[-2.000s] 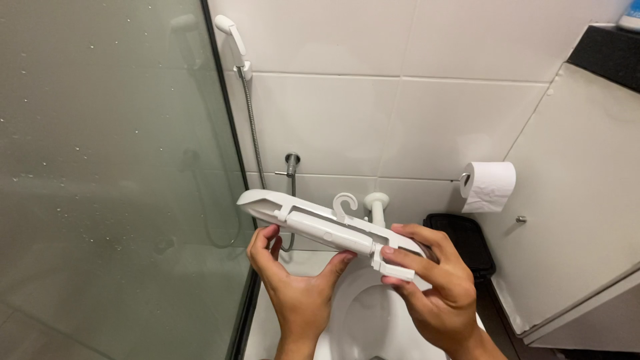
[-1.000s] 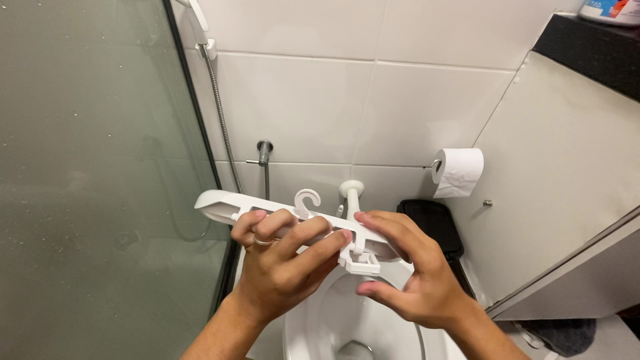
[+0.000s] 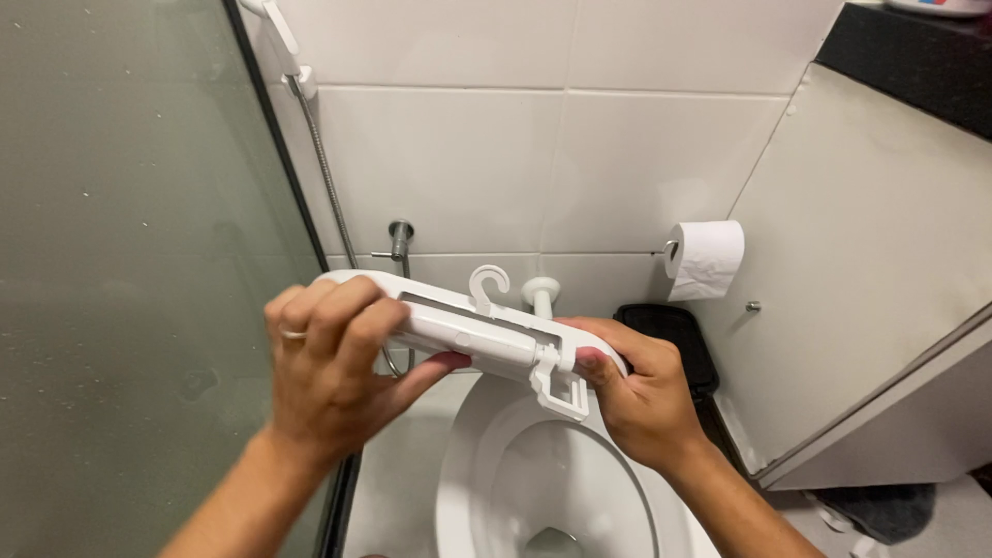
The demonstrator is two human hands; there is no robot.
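Above the toilet bowl [image 3: 542,496], both hands hold a long white plastic device [image 3: 473,337] with a hook [image 3: 488,285] standing up from its top edge. A small open frame-like plastic part [image 3: 564,397] hangs from its lower right. My left hand [image 3: 337,349], wearing a ring, grips the left end, fingers over the top and thumb against the lower edge. My right hand [image 3: 639,380] holds the right end, thumb on the front near the frame part. What the device is cannot be told.
A glass shower panel [image 3: 139,310] is at the left, with a hand shower [image 3: 279,39] and valve [image 3: 399,240] on the tiled wall. Toilet paper [image 3: 707,260], a black bin [image 3: 666,341] and a white cabinet [image 3: 868,256] with a dark countertop [image 3: 907,70] are at the right.
My left hand has moved from the middle of the device to its left end since one second ago. My right thumb, off to the side then, now presses on the device's front.
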